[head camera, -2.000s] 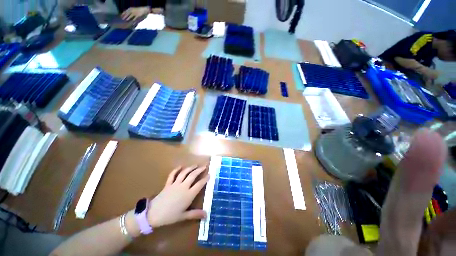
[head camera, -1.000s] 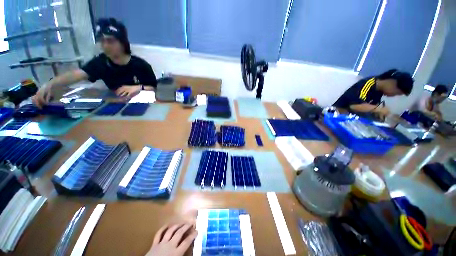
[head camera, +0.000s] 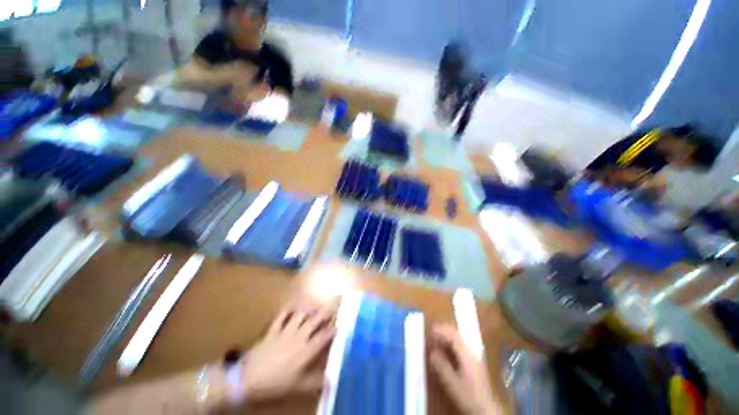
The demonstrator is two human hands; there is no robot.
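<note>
A blue solar cell panel (head camera: 373,357) with a white strip along each side lies on the brown tabletop in front of me; its near end is cut off by the frame. My left hand (head camera: 293,350) lies at its left edge, fingers apart and holding nothing visible. My right hand (head camera: 460,369) is at its right side, blurred, beside a loose white strip (head camera: 467,316) that it partly covers; whether it grips anything cannot be told. The picture is blurred by motion.
Curved panel stacks (head camera: 275,224) stand ahead left, dark cell stacks (head camera: 370,237) on a mat ahead. A grey round container (head camera: 555,301) is at right. A white strip (head camera: 162,314) and ribbon bundle (head camera: 127,316) lie left. Two people sit across the table.
The view has tilted and blurred. My right hand, raised close to the camera two seconds ago and out of view one second ago, is now down beside the panel. My left hand stays at the left edge.
</note>
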